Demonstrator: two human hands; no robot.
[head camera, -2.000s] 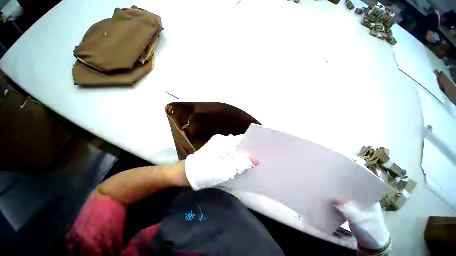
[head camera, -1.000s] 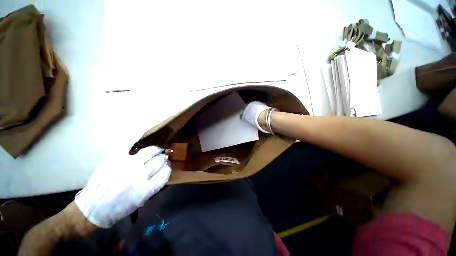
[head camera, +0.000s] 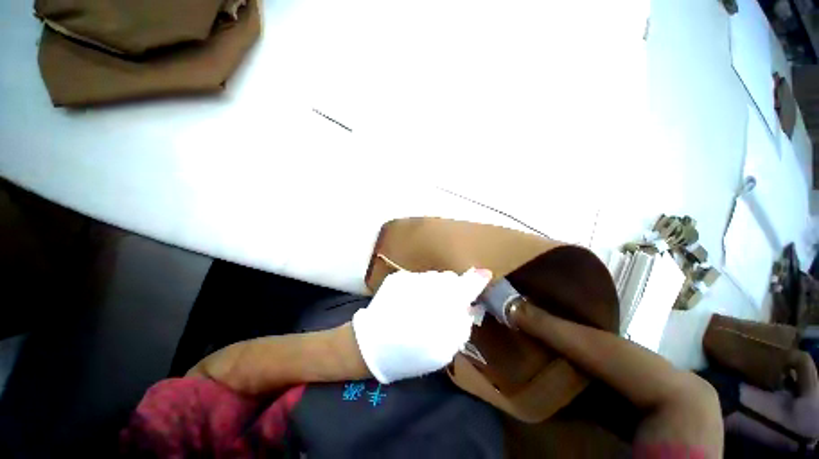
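A brown handbag (head camera: 485, 238) lies open at the table's near edge, against the apron, its dark inside facing me. My left hand (head camera: 413, 323), in a white glove, is closed over the bag's left rim, with its fingertips at the opening. My right hand (head camera: 497, 299), also gloved, reaches into the bag from the right; its fingers are hidden behind my left fingertips and inside the bag. A small pale label (head camera: 474, 353) shows inside, below the hands. The white board is not visible in the bag.
Folded brown bags (head camera: 135, 76) lie at the upper left. White cards (head camera: 654, 296) stand right of the bag, beside khaki strap bundles (head camera: 684, 246). Another brown bag (head camera: 750, 348) is at the right edge. White sheets (head camera: 503, 108) cover the table behind the bag.
The board held in both hands at first was then inside the bag and is now out of sight. My hands have come close together at the opening. The view has turned.
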